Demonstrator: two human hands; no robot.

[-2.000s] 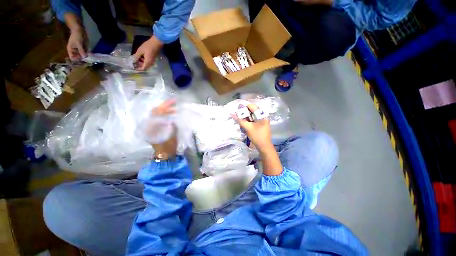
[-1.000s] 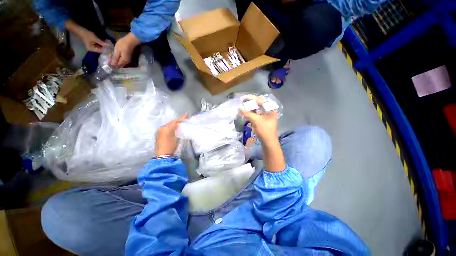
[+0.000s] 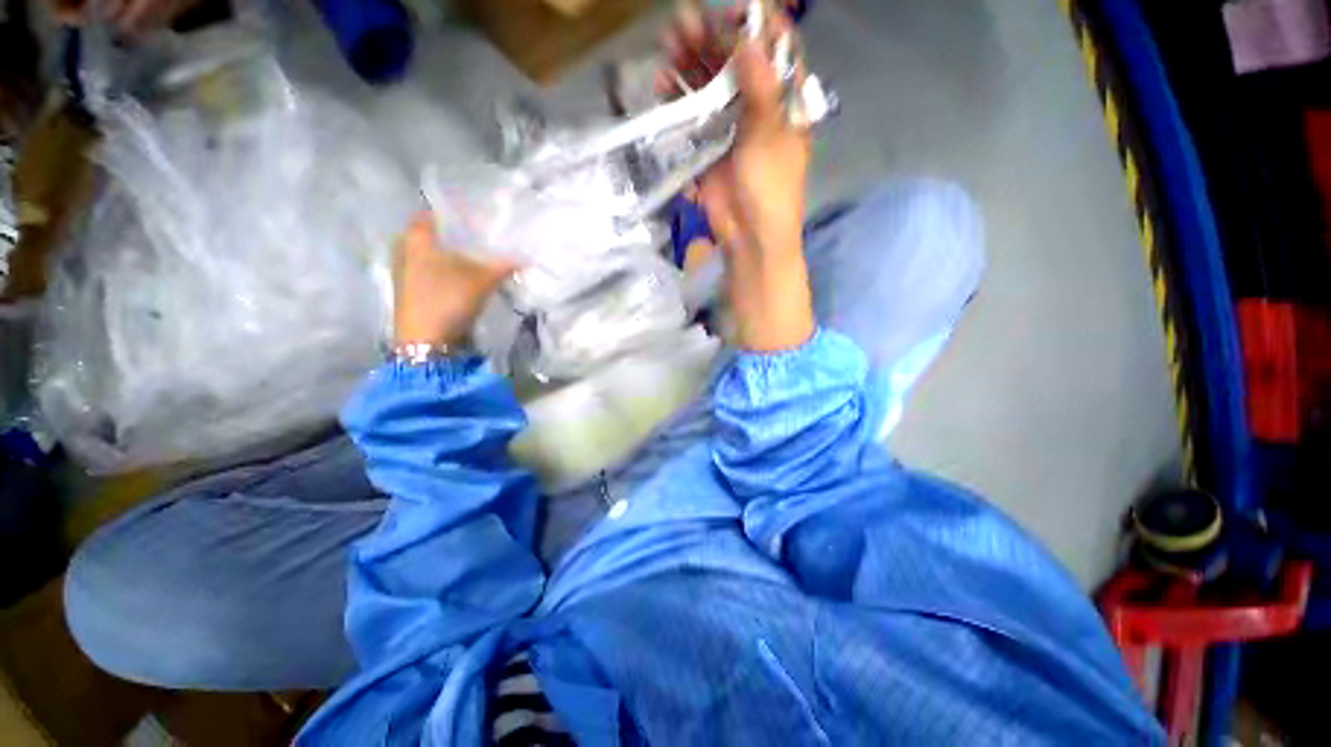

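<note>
My right hand [image 3: 759, 190] holds several narrow white strip parts [image 3: 686, 110], their ends showing past its fingers; the image is blurred there. My left hand [image 3: 442, 285] grips the near end of a clear small poly bag [image 3: 482, 212], which stretches toward the strips. Clear inner packs of parts [image 3: 606, 314] lie between my legs, below the hands. A pale rounded pad [image 3: 606, 416] lies under them, close to my body. Whether the strips are still partly inside the bag is hard to tell.
A large puffed clear bag [image 3: 219, 277] fills the left. A carton [image 3: 562, 37] is cut off at the top edge. Another person's fingers [image 3: 693, 51] show behind my right hand. At right are yellow-black tape, blue racking and a dark roll [image 3: 1177, 523] on a red stand [image 3: 1212, 620].
The view has tilted down, so the open carton is mostly cut off and the red stand shows. My right hand has moved farther from my body; another person's fingers now show beside it.
</note>
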